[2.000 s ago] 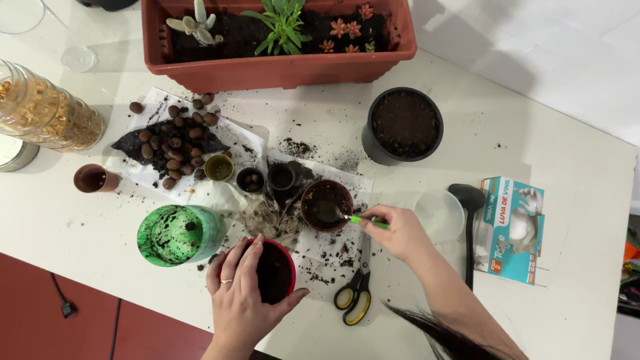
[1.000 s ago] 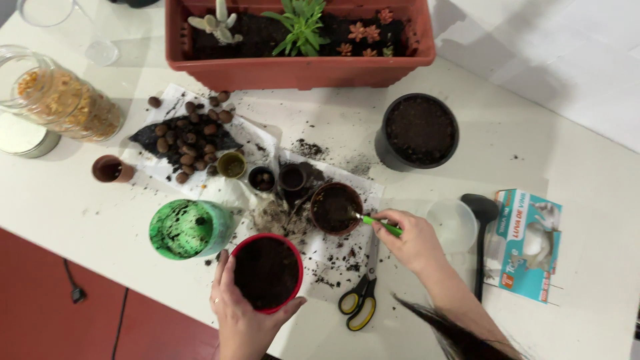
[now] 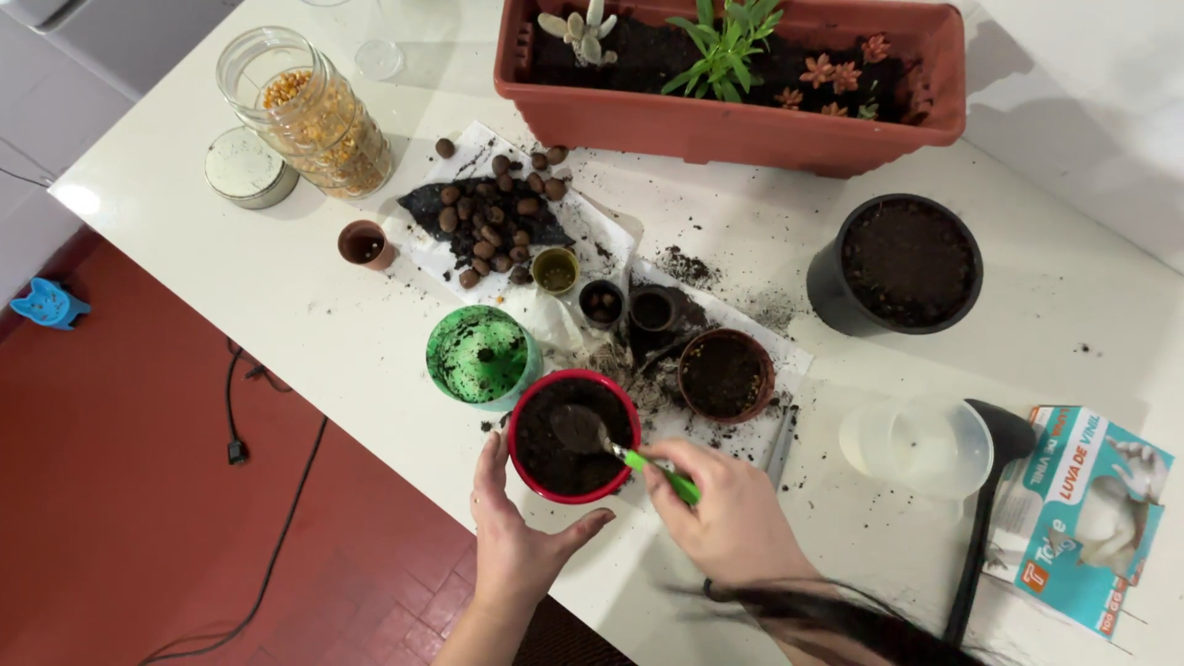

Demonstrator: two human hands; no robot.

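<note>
My right hand (image 3: pixel 726 509) grips a spoon with a green handle (image 3: pixel 680 478); the spoon's bowl rests on the dark soil in a red pot (image 3: pixel 632 407). My left hand (image 3: pixel 527 546) is spread against the lower left side of that pot, its fingers apart. To the left of the red pot stands a green pot (image 3: pixel 479 356) with soil stuck to its inner wall. On the right is a brown pot (image 3: pixel 726 376) of soil with small pale bits at its edge. Clay pebbles (image 3: pixel 495 217) lie heaped on dark cloth over white paper, beside small pots (image 3: pixel 555 270).
A long terracotta-coloured planter (image 3: pixel 740 125) stands at the back, with a black pot of soil (image 3: pixel 897 264) in front. At right are a clear plastic tub (image 3: pixel 934 449), a black ladle (image 3: pixel 980 536) and a glove box (image 3: pixel 1078 518). A glass jar (image 3: pixel 347 148) stands back left.
The spoon in my right hand has moved left from the brown pot to the red pot. My left hand has gone from the red pot's rim to its lower side.
</note>
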